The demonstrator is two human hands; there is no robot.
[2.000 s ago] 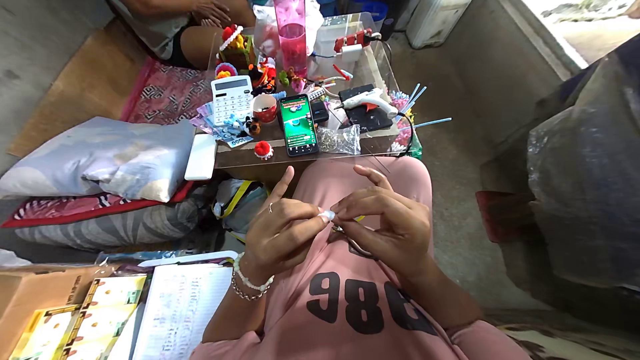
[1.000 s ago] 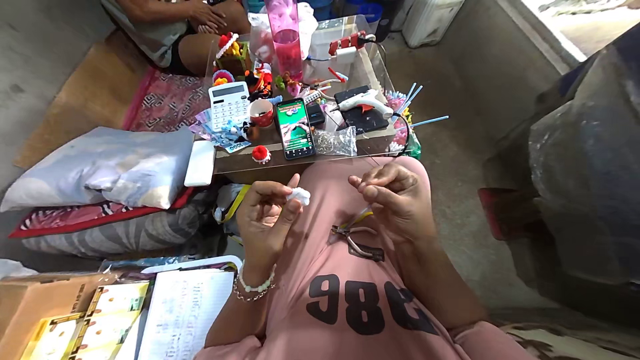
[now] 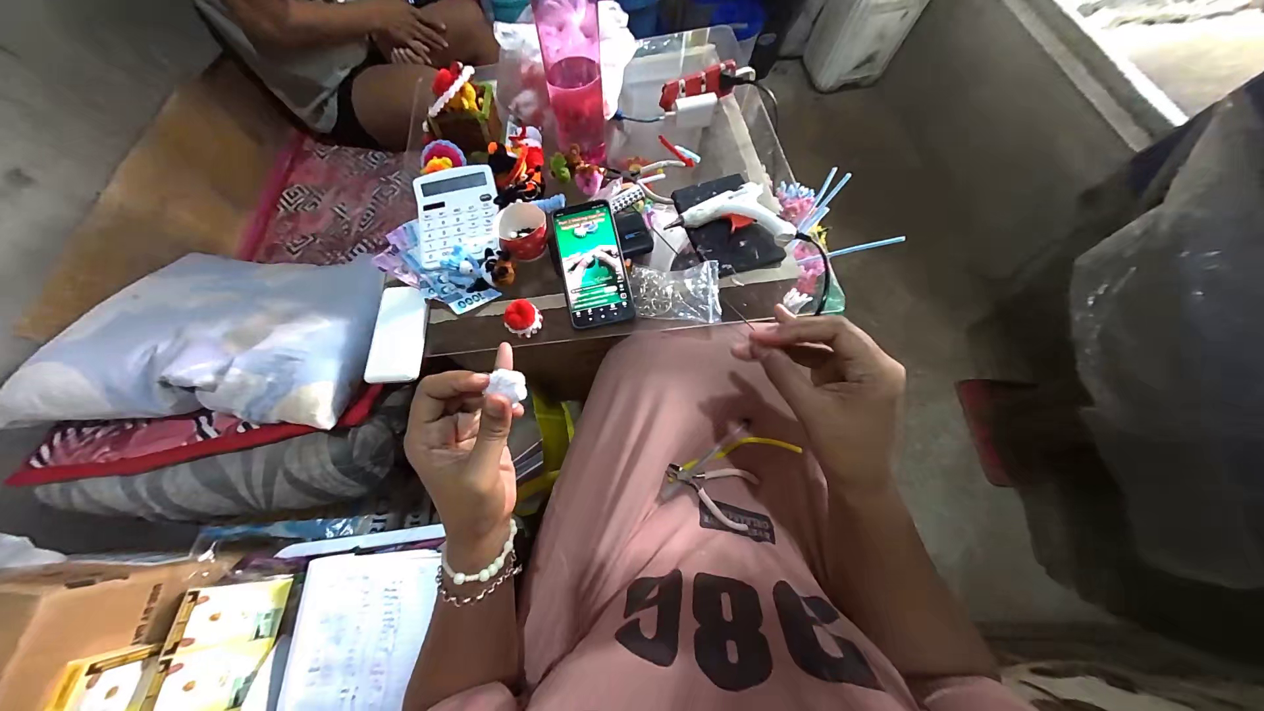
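Observation:
My left hand (image 3: 469, 434) pinches a small white fluffy piece (image 3: 507, 385) between thumb and fingers, its index fingertip pointing up behind it. Over my right knee, my right hand (image 3: 820, 385) holds a thin dark needle-like rod (image 3: 736, 314) that points up and left toward the table. The two hands are well apart. Pliers with pale handles (image 3: 726, 509) lie on my pink clothing between my forearms, beside a thin yellow piece (image 3: 770, 444). Just beyond my left hand, a small red and white crocheted piece (image 3: 521, 317) sits at the table's near edge.
On the low table (image 3: 464, 341) are a phone (image 3: 592, 265), a calculator (image 3: 456, 212), banknotes (image 3: 459, 286), a red cup (image 3: 522, 231), a plastic bag (image 3: 681, 293), a white glue gun (image 3: 736, 209) and a pink tumbler (image 3: 575, 99). Another person (image 3: 395, 49) sits beyond, left. A notebook (image 3: 355, 622) lies lower left.
Two seconds ago both hands met at the white piece; they have since moved apart, the left keeping it. The pliers in my lap now show more fully. My right hand has moved farther right.

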